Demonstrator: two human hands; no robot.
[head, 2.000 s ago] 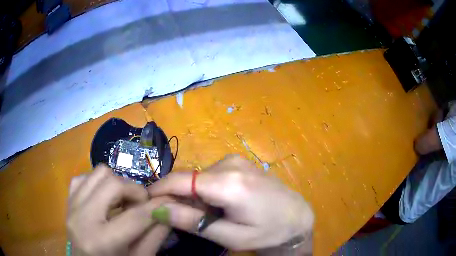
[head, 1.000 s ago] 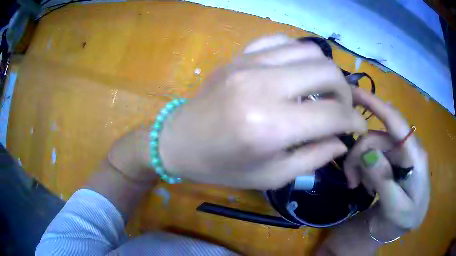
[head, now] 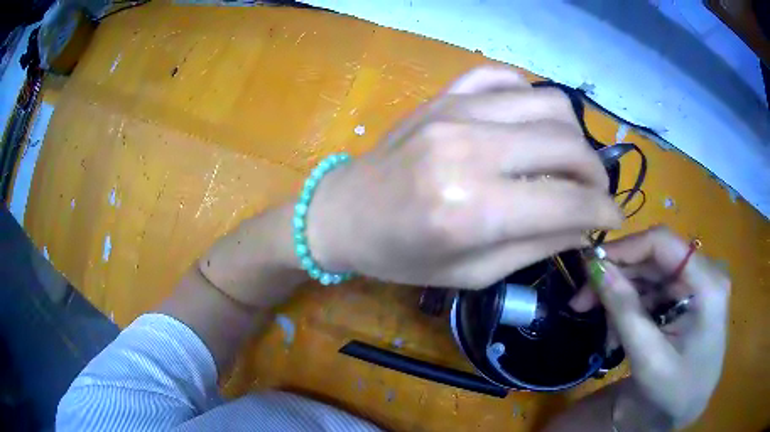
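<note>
The black round base housing [head: 553, 359] lies open in front of me, with a silvery round motor [head: 518, 305] inside. My left hand [head: 473, 181], with a green bead bracelet, is over the head shell and hides most of it; its fingertips reach the thin wires [head: 564, 270] above the housing, and its grip is hidden. My right hand [head: 654, 312] is at the housing's right side, thumb and finger pinched at a small white plug connector [head: 599, 252]. A slim dark tool [head: 674, 312] lies within its fingers. A black cable [head: 639, 169] loops beyond.
A straight black antenna [head: 422, 369] lies on the orange-yellow tabletop [head: 253, 110] near me, reaching the base housing. A white sheet [head: 473, 32] runs along the far edge. A dark rounded object [head: 67, 38] and some wires are at the far left corner.
The view has turned from the sheet to the housing. In the last second, my right thumb has come up to the white plug connector; my left hand stays over the head shell.
</note>
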